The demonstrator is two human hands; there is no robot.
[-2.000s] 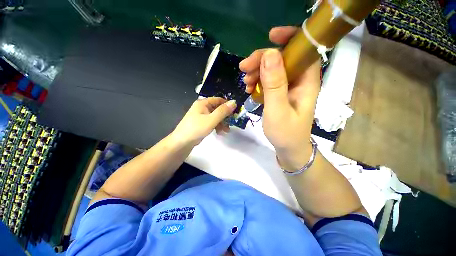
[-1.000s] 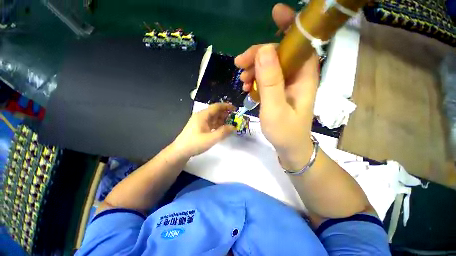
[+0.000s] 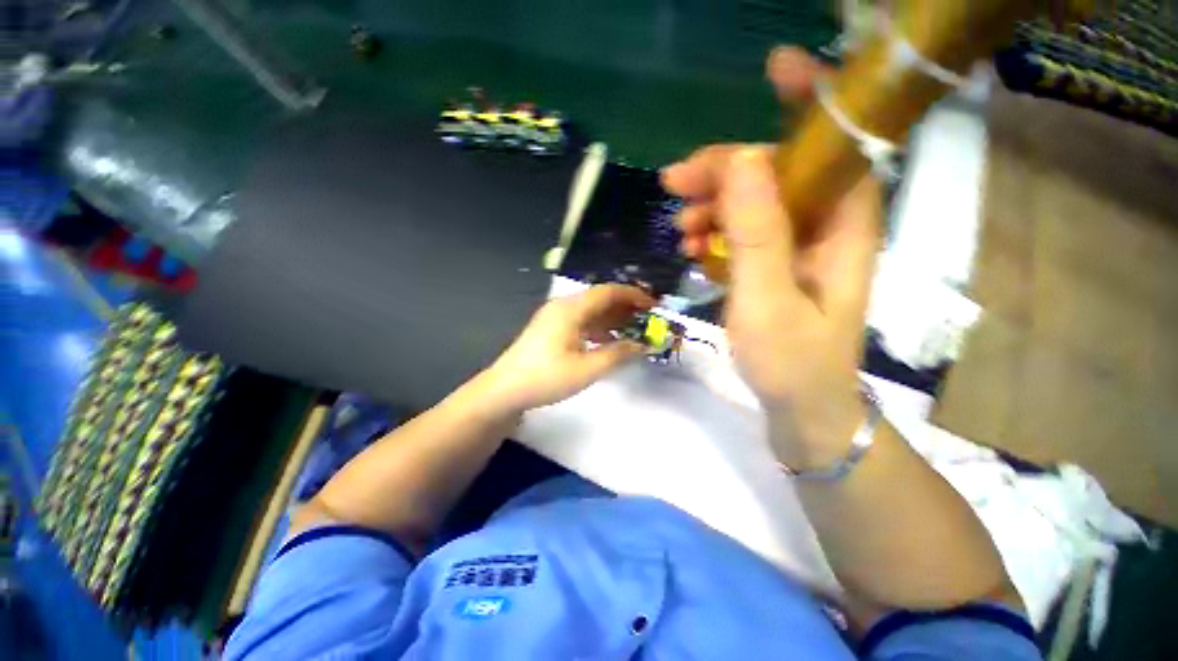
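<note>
My left hand (image 3: 571, 346) holds a small circuit board assembly (image 3: 659, 333) between thumb and fingers, over the edge of the white paper (image 3: 672, 446). A yellow block and thin lead wires show on the board. My right hand (image 3: 788, 258) is closed around a gold-brown dispensing gun (image 3: 840, 123) with white cable ties. The gun is tilted, its front end pointing down toward the board. The nozzle tip is blurred, and I cannot tell if it touches the board.
A row of boards (image 3: 501, 127) stands behind the black sheet (image 3: 375, 258). A flat pale stick (image 3: 578, 207) lies at the sheet's edge. Stacked boards (image 3: 123, 452) are at left. Crumpled white paper (image 3: 924, 316) and a brown board (image 3: 1066, 310) are at right.
The view has shifted, so everything sits further right and lower than a second ago. From two seconds ago, the board in my left hand has turned and its yellow block shows. My right hand keeps the gun.
</note>
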